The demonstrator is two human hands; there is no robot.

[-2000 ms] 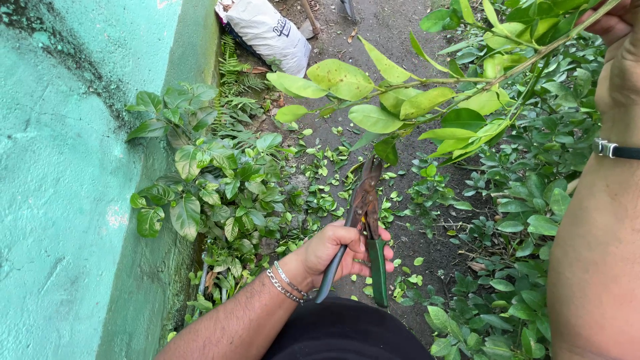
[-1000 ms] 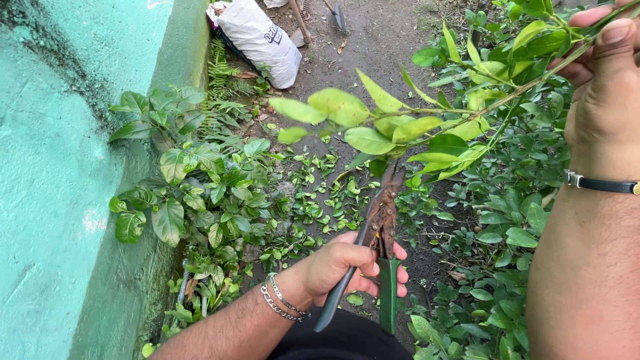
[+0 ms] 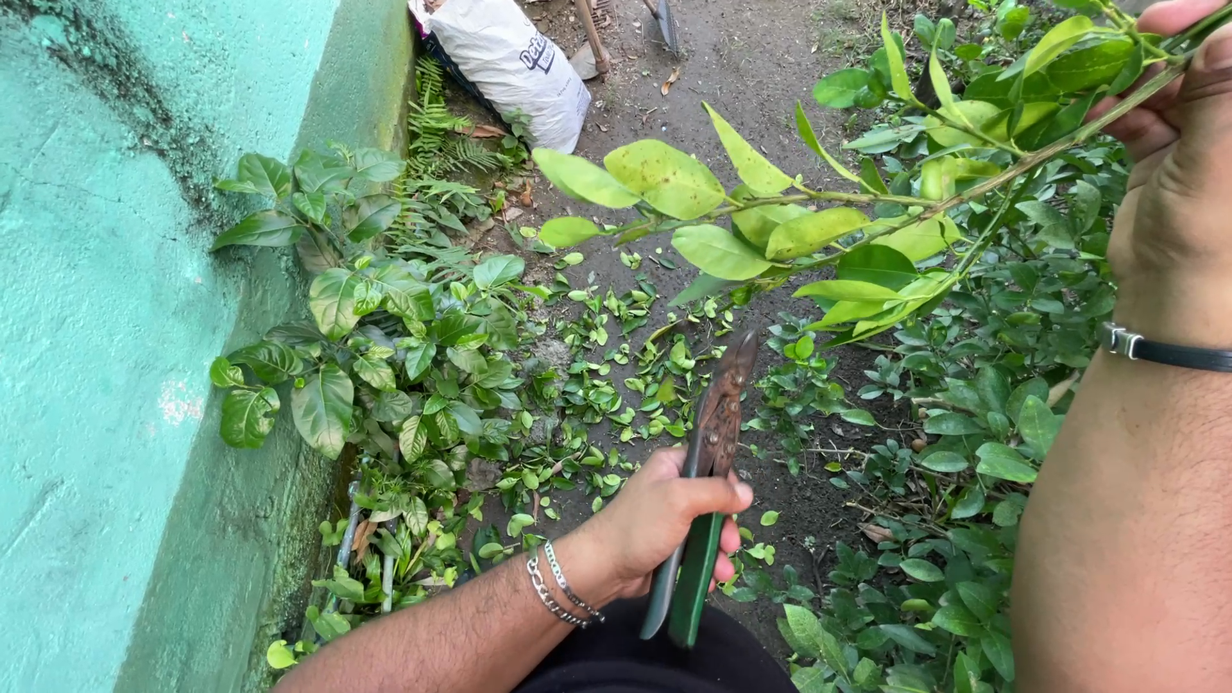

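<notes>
My left hand (image 3: 664, 525), with chain bracelets at the wrist, grips rusty metal snips (image 3: 717, 423) that have one green handle and one dark handle. Their jaws look closed and point up, a little below the leaves. At the upper right, my right hand (image 3: 1169, 135) holds the stem of a leafy green branch (image 3: 934, 207) between thumb and fingers. The branch reaches left across the view, and some of its leaves are yellowish and spotted. A dark band is on my right wrist.
A turquoise painted wall (image 3: 106, 337) runs along the left, with a broad-leaved plant (image 3: 366, 308) against it. Cut leaves (image 3: 587, 385) lie on the dirt path. A white sack (image 3: 520, 67) and tool ends, one a metal blade (image 3: 664, 24), are at the top. A hedge (image 3: 962, 462) fills the right.
The snips' handles have come together in my left hand, and the jaws look closed where they were parted a second ago. My right hand still holds the branch.
</notes>
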